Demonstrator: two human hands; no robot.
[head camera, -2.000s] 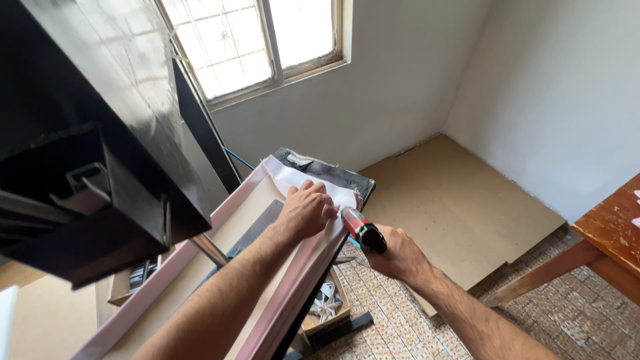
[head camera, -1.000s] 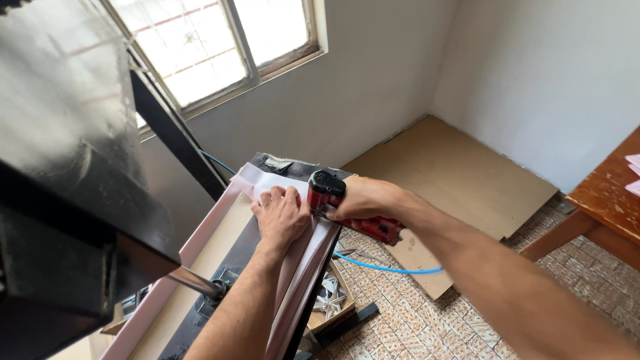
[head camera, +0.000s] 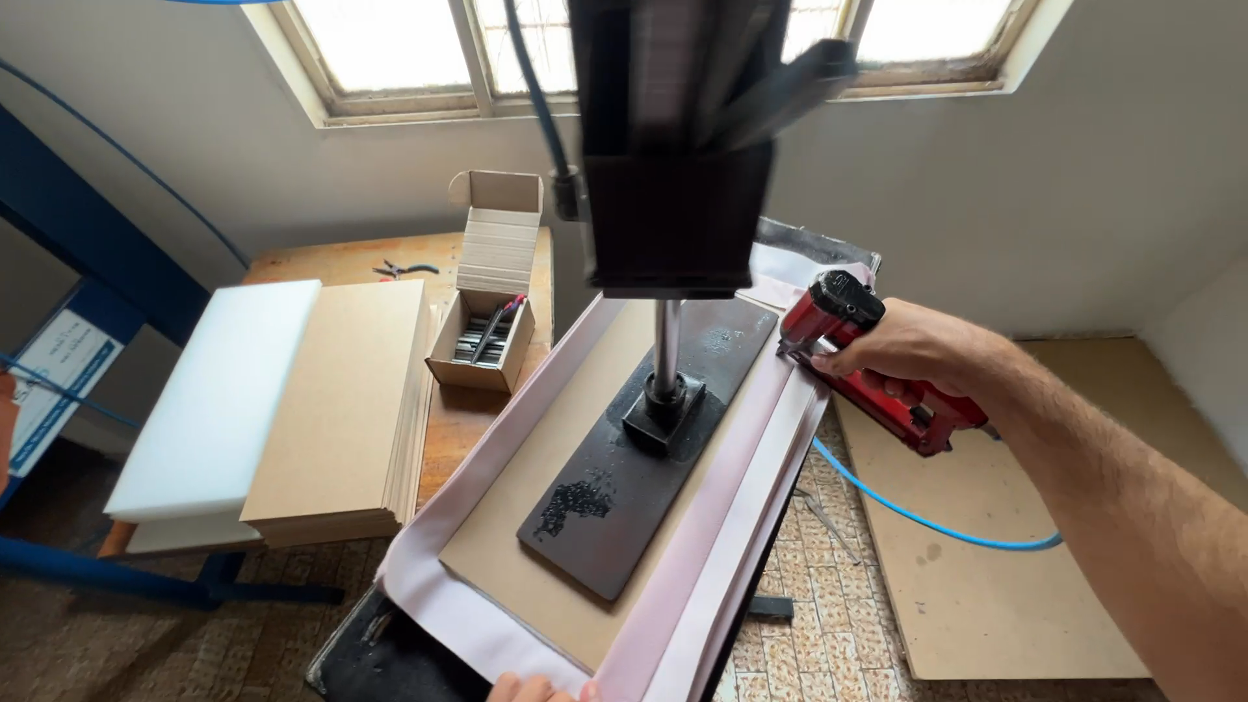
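Observation:
My right hand (head camera: 916, 351) grips a red and black pneumatic staple gun (head camera: 868, 370), its nose at the far right edge of the pink fabric (head camera: 702, 487). Only the fingertips of my left hand (head camera: 541, 688) show, at the bottom edge of the view, touching the near edge of the fabric. The fabric is folded up around a brown fiberboard panel (head camera: 487, 546). A dark metal press plate (head camera: 624, 507) on a chrome rod (head camera: 667, 341) rests on the panel. Beneath lies a black padded base (head camera: 390, 658).
Left, a wooden table (head camera: 453, 458) holds stacked fiberboard sheets (head camera: 341, 400), white foam sheets (head camera: 224, 390), pliers (head camera: 405, 269) and an open cardboard box (head camera: 478, 366) of staples. A blue air hose (head camera: 936, 526) hangs at right above a large board (head camera: 1004, 604). The black press head (head camera: 678, 224) hangs centrally.
My left hand has left the far end of the fabric, where it pressed beside the staple gun, and is now at the near end. The view has swung left.

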